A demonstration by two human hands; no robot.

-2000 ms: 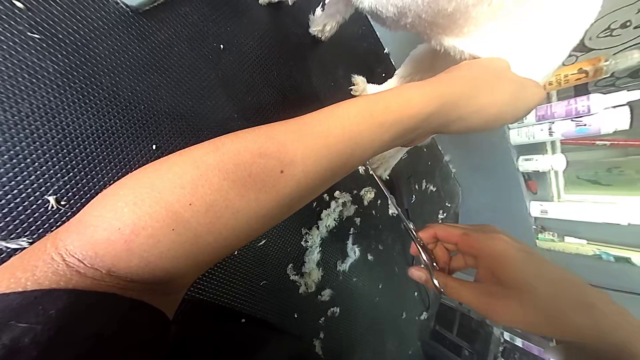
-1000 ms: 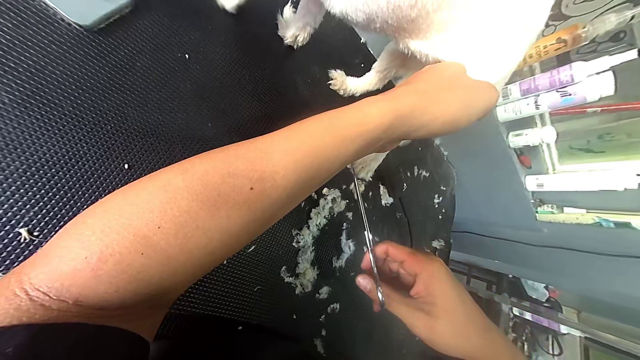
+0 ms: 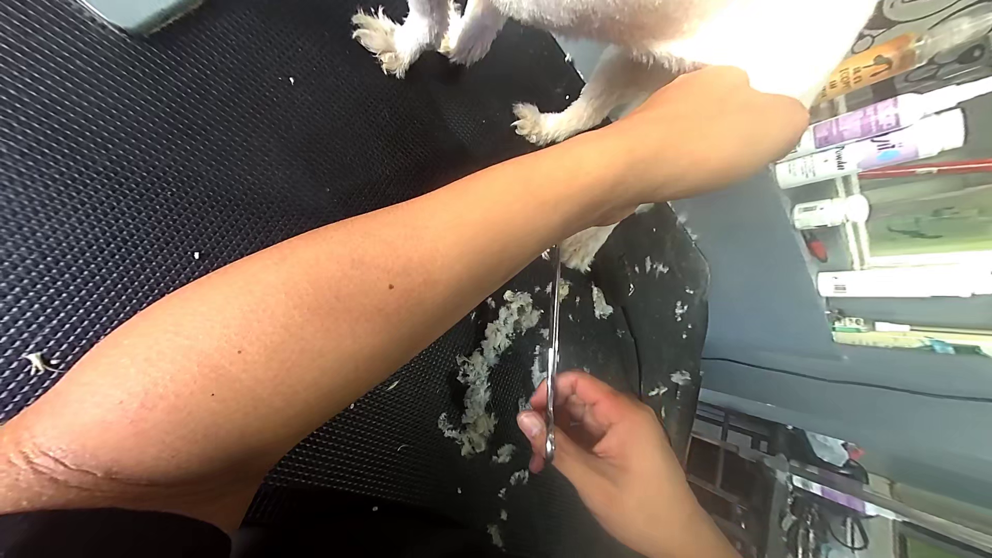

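A white dog (image 3: pixel 620 23) with short-clipped fur stands at the top of the head view. My left hand (image 3: pixel 721 136) lies against its body with the wrist bent; its fingers are hidden, so its hold cannot be seen. Below my left forearm one paw (image 3: pixel 585 248) shows. My right hand (image 3: pixel 604 442), at the lower right, holds steel scissors (image 3: pixel 553 341) by the handle end. They point up the view, their tips near that paw and partly hidden by the forearm. Whether the blades are apart cannot be told. Two more paws rest at the upper left of the arm.
The black textured table mat (image 3: pixel 155 155) bears clumps of cut fur (image 3: pixel 484 372). Its edge runs down right of the fur. A grey-blue object (image 3: pixel 143 15) lies at the upper left. Bottles (image 3: pixel 876 147) stand on a shelf at the right; a cable (image 3: pixel 837 380) hangs below.
The scissors in my right hand have turned from slanting to nearly upright in the view. My left hand stays by the dog. The view has shifted somewhat.
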